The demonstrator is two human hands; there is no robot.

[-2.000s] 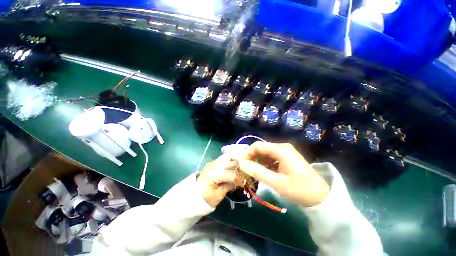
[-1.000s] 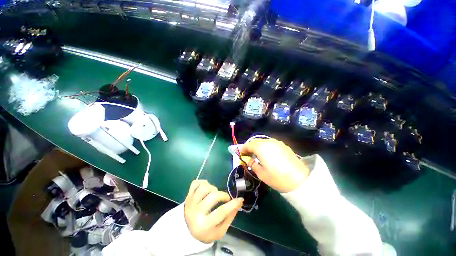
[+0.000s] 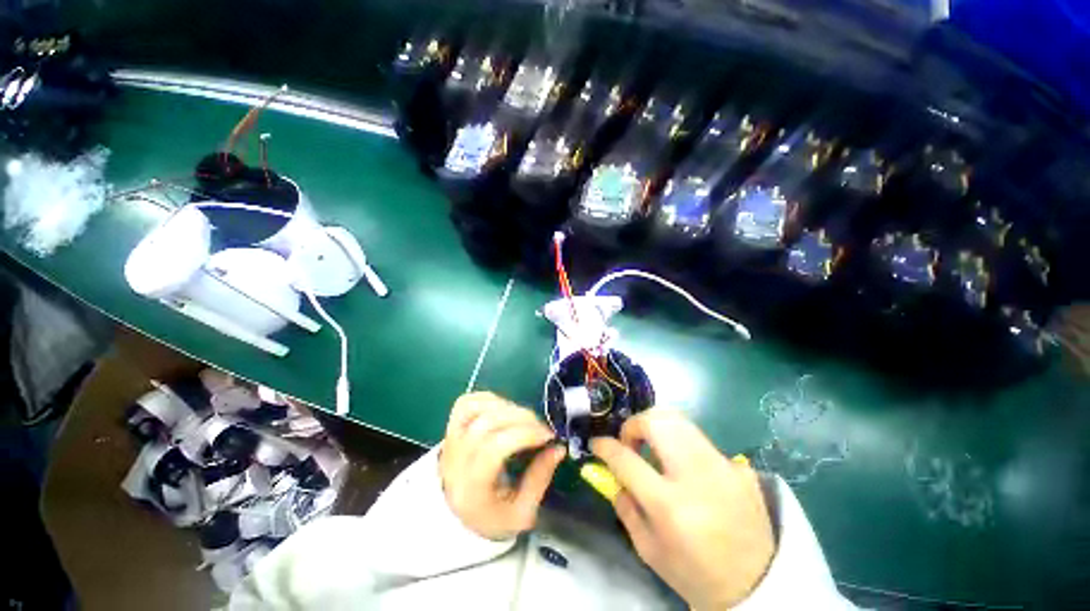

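Observation:
A white camera housing (image 3: 582, 320) stands in front of me with its round black opening (image 3: 612, 400) up. Red, yellow and orange wires (image 3: 594, 362) rise from the opening to a small white plug above. A thin white cable (image 3: 675, 287) curves off to the right. My left hand (image 3: 500, 468) pinches the near left rim of the housing. My right hand (image 3: 699, 507) is at the near right rim, closed around a yellow-handled tool (image 3: 600, 481), mostly hidden by the fingers. The tool's tip cannot be made out.
Rows of black modules with circuit boards (image 3: 612, 191) stand behind the housing. White housings (image 3: 257, 287) with wires lie at left, near a whitish tangle (image 3: 54, 201). A carton (image 3: 90, 477) of white and black shells is at lower left. Thin pale coils (image 3: 803, 430) lie at right.
My right hand has left the wires and come down to the housing's near rim, where the yellow tool now shows. My left hand stays at the near left rim. The white cable now shows fully.

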